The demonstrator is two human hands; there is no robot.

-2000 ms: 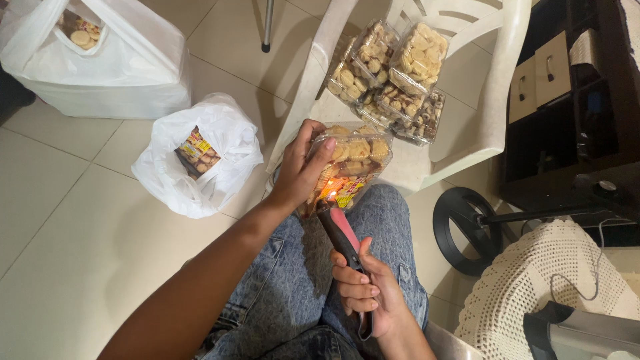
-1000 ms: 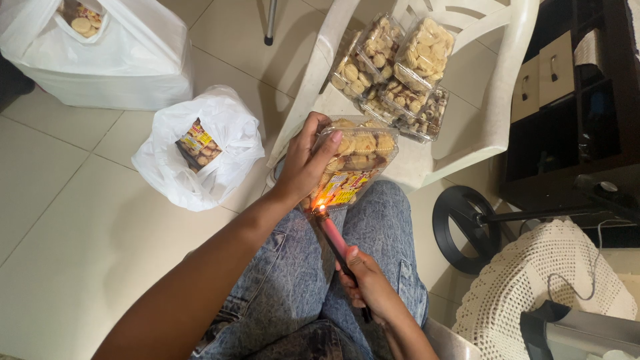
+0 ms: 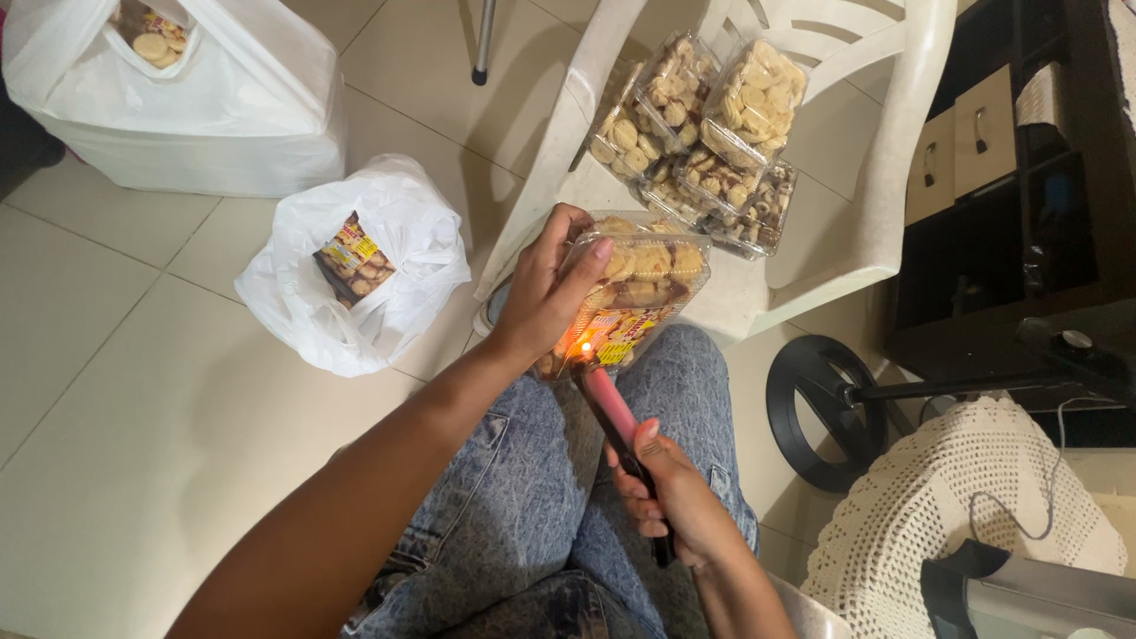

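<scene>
My left hand (image 3: 555,280) grips a clear plastic clamshell box of cookies (image 3: 652,266) from its left side, above my knees. The box bears a red and yellow label. In my right hand (image 3: 661,493) is a long pink and black lighter (image 3: 612,404), its tip at the lower edge of the box beside the label. An orange glow shows at that tip. Further clear boxes of cookies (image 3: 754,102) lie piled on the seat of a white plastic chair (image 3: 728,288). The underside of the held box is hidden.
On the tiled floor at left stand an open white plastic bag (image 3: 408,222) with a labelled cookie pack (image 3: 355,257) inside and a larger tied white bag (image 3: 222,133). At right are a round black stand base (image 3: 785,417), a crocheted cover (image 3: 887,497) and a dark cabinet (image 3: 967,248).
Two seconds ago no glow showed at the lighter's tip; one second ago and now it glows. My right hand's fingers have shifted on the handle. My left hand keeps hold of the box.
</scene>
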